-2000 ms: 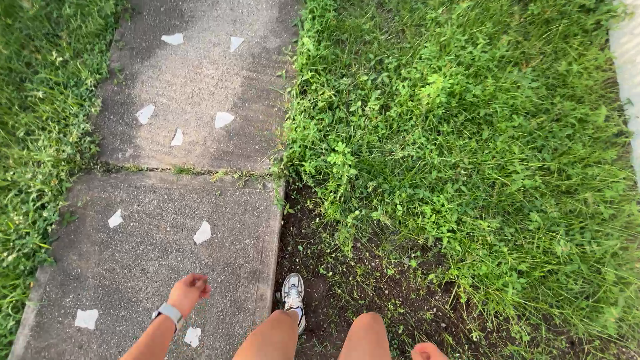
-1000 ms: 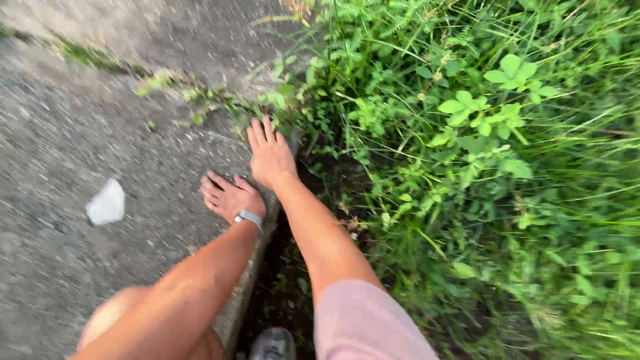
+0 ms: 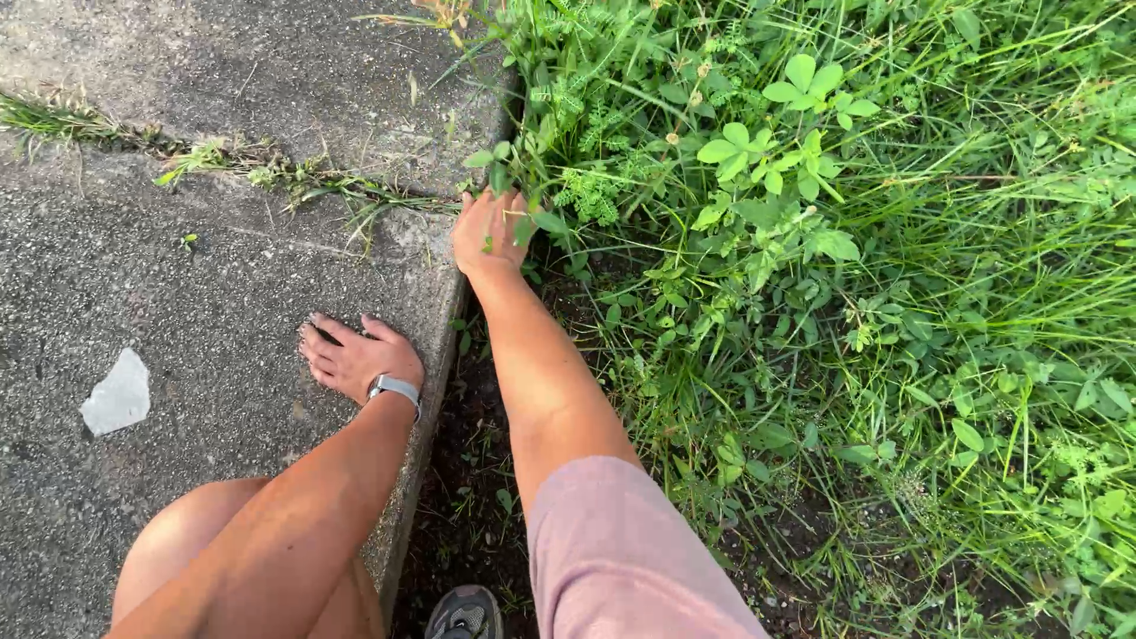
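My left hand (image 3: 362, 359), with a light-banded watch (image 3: 395, 390) on its wrist, rests palm down on the concrete slab (image 3: 222, 293) near its right edge, fingers spread and holding nothing. Farther forward, my right hand (image 3: 493, 232) is at the slab's corner, where the crack meets the edge. Its fingertips reach among the stems and leaves of a green weed (image 3: 506, 169), and leaves cover part of them. Whether the fingers grip a stem cannot be made out.
A jagged pale flat piece (image 3: 118, 393) lies on the slab to the left. Weeds grow along the crack (image 3: 293, 173) between slabs. Dense grass (image 3: 887, 311) fills the right side. A strip of dark soil (image 3: 470, 497) borders the slab, with my shoe (image 3: 464, 612) on it.
The view has come down much closer to the ground since two seconds ago. My left hand has come down onto the slab. My right hand's fingers, visible on the corner one second ago, are now partly behind leaves.
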